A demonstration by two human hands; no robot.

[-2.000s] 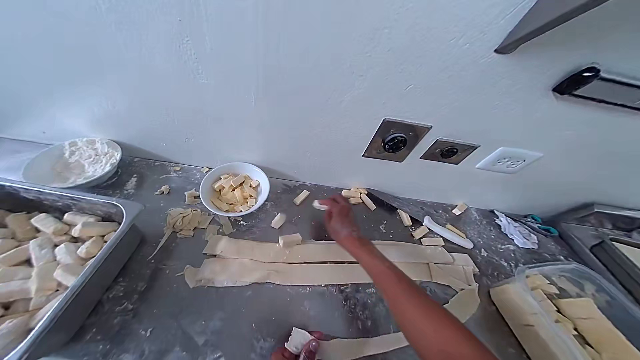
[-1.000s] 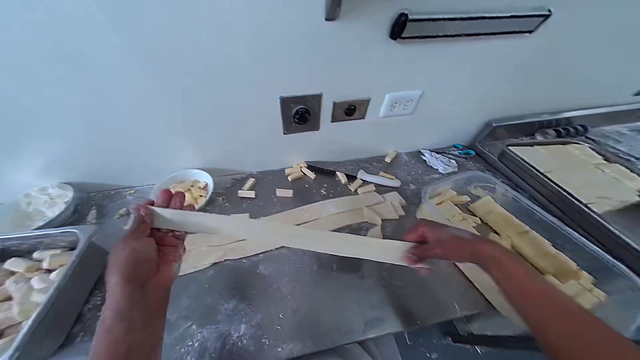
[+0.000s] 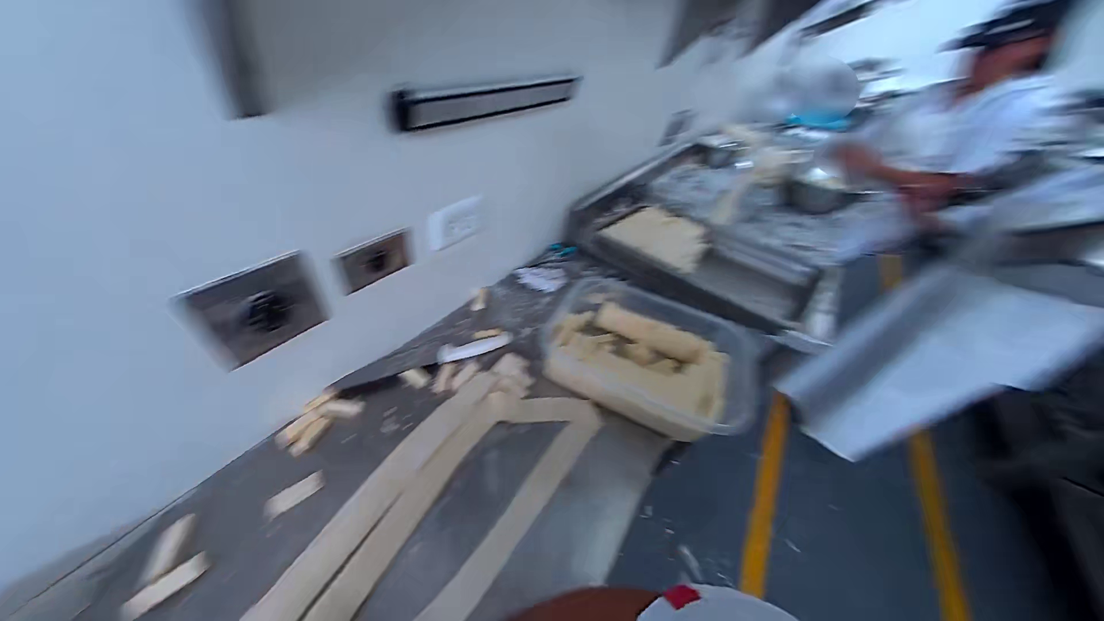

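Observation:
Neither my left hand nor my right hand can be made out. Long flat dough strips (image 3: 388,500) run along the grey metal worktop (image 3: 552,509), with one strip (image 3: 517,509) bent at its far end. Pale cut sticks (image 3: 315,423) lie in a small pile near the wall, and more sticks (image 3: 164,586) lie at lower left. A knife's white handle (image 3: 474,348) is beside the far ends of the strips. Beyond them stands a clear plastic container (image 3: 733,379) holding pale blocks and pieces. The view is blurred.
A metal tray (image 3: 750,293) with a pale sheet (image 3: 660,237) stands behind the container. Outlets (image 3: 455,222) line the wall. A person (image 3: 975,129) is at work at upper right, near a blurred silvery sheet (image 3: 940,336). Yellow lines (image 3: 765,492) mark the floor. An unclear brown-and-white shape (image 3: 595,604) is cut off below.
The view has swung far to the right. Both hands, which held a dough strip stretched between them a second ago, are out of sight; the person at upper right has come into view.

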